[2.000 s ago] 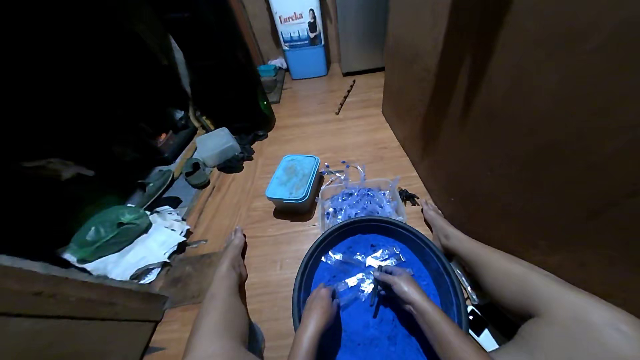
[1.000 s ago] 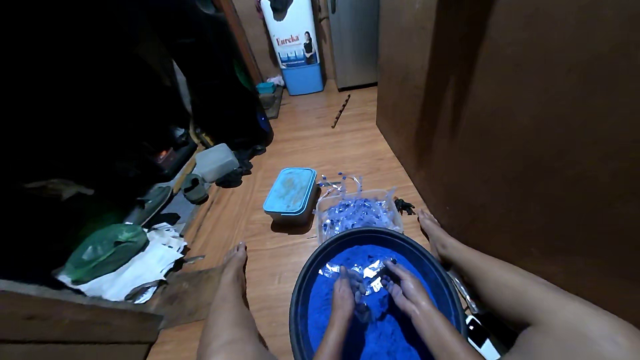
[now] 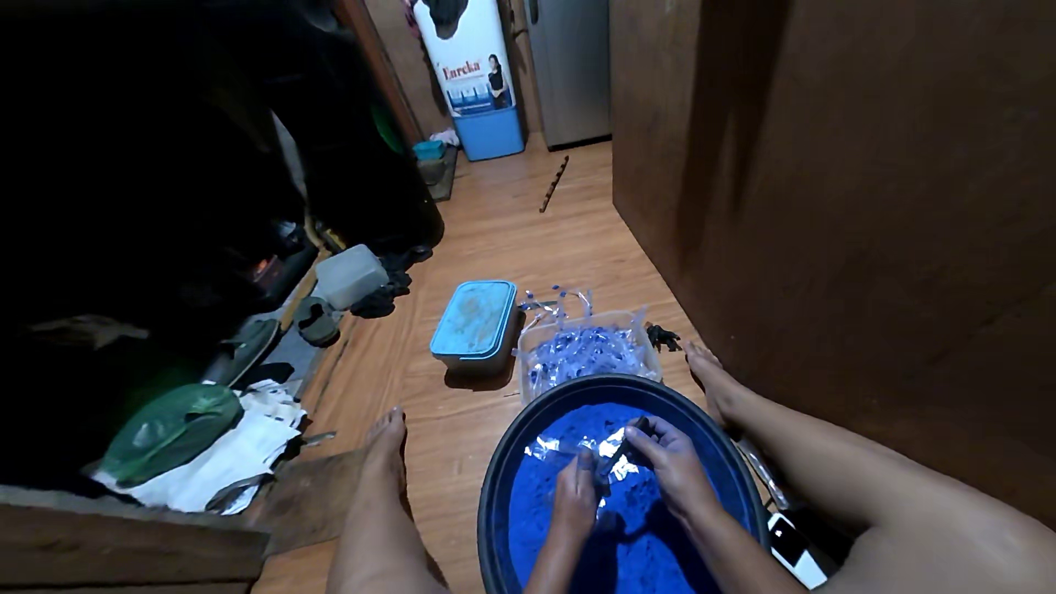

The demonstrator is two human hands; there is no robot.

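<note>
A round black basin holding blue powder stands between my legs. Over the powder, my left hand pinches a small clear plastic piece. My right hand, just to its right, grips a small dark object whose kind I cannot tell. Shiny clear plastic strips lie on the powder behind my hands. Right behind the basin, a clear plastic tub is filled with small blue-filled plastic pieces, and some strips hang over its rim.
A food container with a blue lid sits left of the tub. A thin patterned stick lies farther back. Brown wooden panel rises at right. Green plastic bag, white cloth and slippers lie at left. A white device is beside the basin.
My hands have shifted over the powder, and the right one now shows a dark object between its fingers. The basin, tub and lidded container stay in place.
</note>
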